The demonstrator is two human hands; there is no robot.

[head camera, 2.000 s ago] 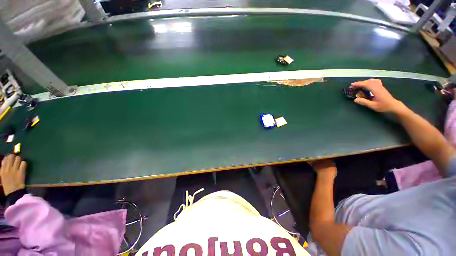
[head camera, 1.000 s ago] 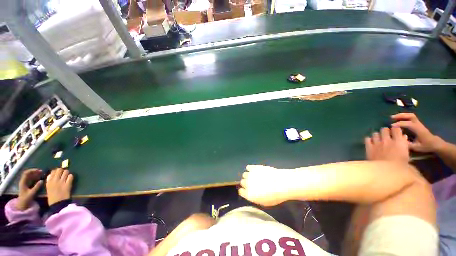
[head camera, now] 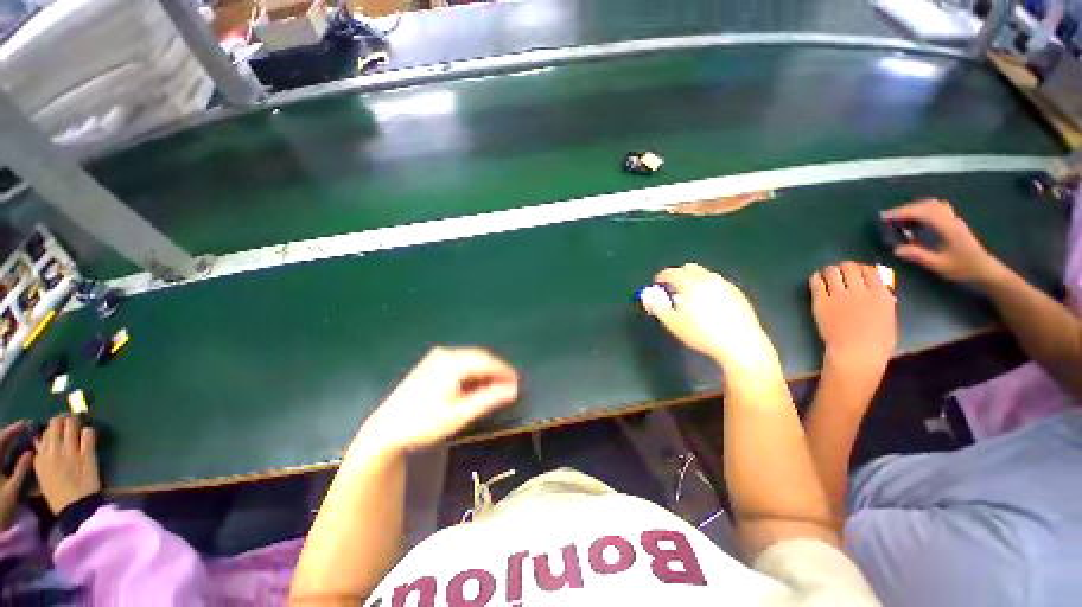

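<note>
A small unit with a lit pale-blue display [head camera: 653, 296] lies on the dark green bench [head camera: 534, 273] in front of me. My right hand [head camera: 702, 311] is on it, fingers closed around its right side and covering the pale square piece beside it. My left hand [head camera: 445, 397] is over the bench's front edge, fingers curled with a gap to the thumb and nothing visible in it; it is slightly blurred.
Another black unit with a pale piece [head camera: 643, 161] lies beyond the dividing strip [head camera: 475, 225]. A neighbour's hands [head camera: 857, 311] work at right with black units. Another person's hand [head camera: 68, 460], small parts and a tray [head camera: 33, 285] are at left, near a metal post [head camera: 101, 196].
My right hand has moved from the bench's front edge onto the lit unit. My left hand has come up from my lap over the edge. The neighbour's hands at right have moved apart.
</note>
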